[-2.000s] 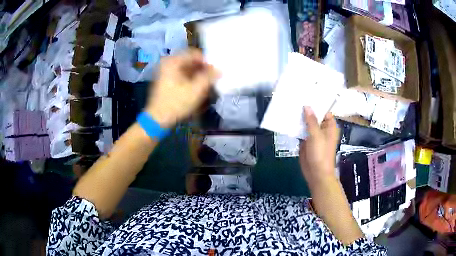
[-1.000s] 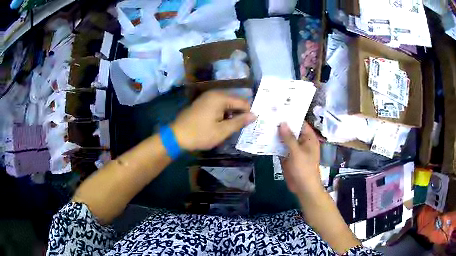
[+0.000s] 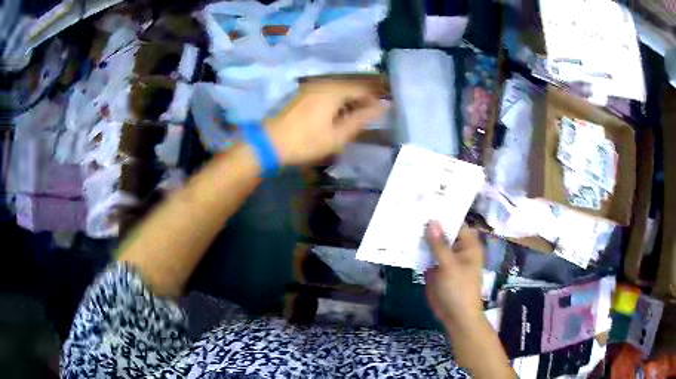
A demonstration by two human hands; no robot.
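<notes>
My right hand (image 3: 456,274) holds a stack of white printed leaflets (image 3: 422,207) by its lower right edge, right of centre, with the thumb on top. My left hand (image 3: 326,122), blurred, is over the far end of a row of open retail boxes (image 3: 345,215); its fingers are bent and partly over the farthest box. I cannot tell whether it holds anything. The boxes show brown insides and whitish contents. The leaflets cover the right edge of some boxes.
White carrier bags (image 3: 333,44) lie at the back. More open boxes (image 3: 141,148) and lilac boxes (image 3: 52,211) are on the left. A brown carton (image 3: 545,148) with printed papers, a black and pink retail box (image 3: 571,318) and a flat whitish stack (image 3: 424,100) are on the right.
My left hand has moved from the leaflets up and away to the far box. The view has shifted, so the bench things sit lower and further right. The right hand still holds the leaflets.
</notes>
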